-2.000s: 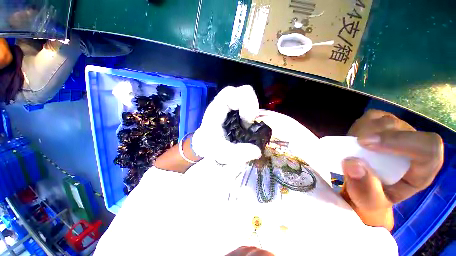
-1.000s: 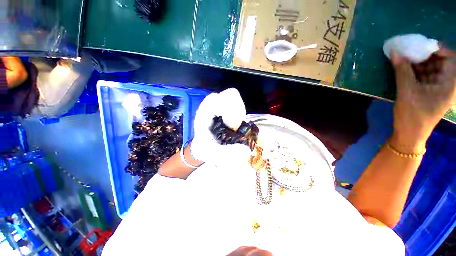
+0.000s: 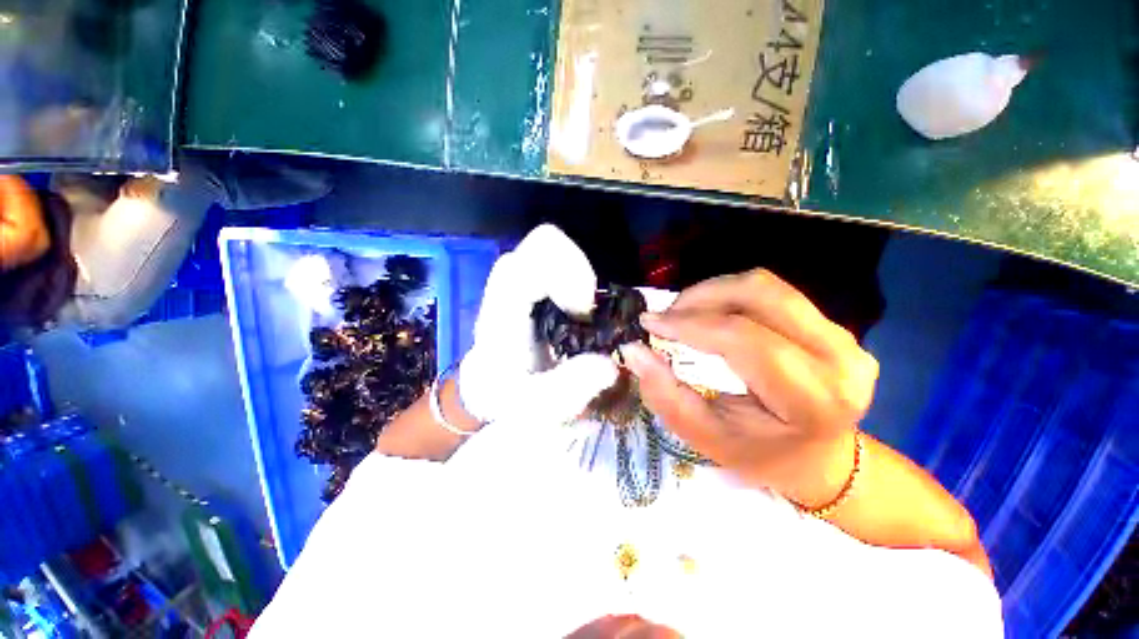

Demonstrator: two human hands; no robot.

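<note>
A dark ruffled flower head [image 3: 585,327] is held above my lap. My left hand [image 3: 531,331], in a white glove, is closed around its left side. My bare right hand [image 3: 762,375] has thumb and fingertips at the cluster's right edge, pinching it there; whether a small loose piece is between them cannot be told. The white glue bottle [image 3: 956,96] lies on its side on the green bench [image 3: 500,87], nozzle to the right.
A blue crate [image 3: 265,412] of dark clusters stands beside my left arm. Cardboard [image 3: 718,150] with a white spoon or dish [image 3: 653,130] lies on the bench, a ribbed black ball [image 3: 345,38] farther left. Blue crates [image 3: 1037,424] stand right. Another person's sleeve [image 3: 138,243] shows left.
My right hand held the bottle near the cluster, carried it to the bench, let it go and came back to the cluster. My left hand still holds the cluster.
</note>
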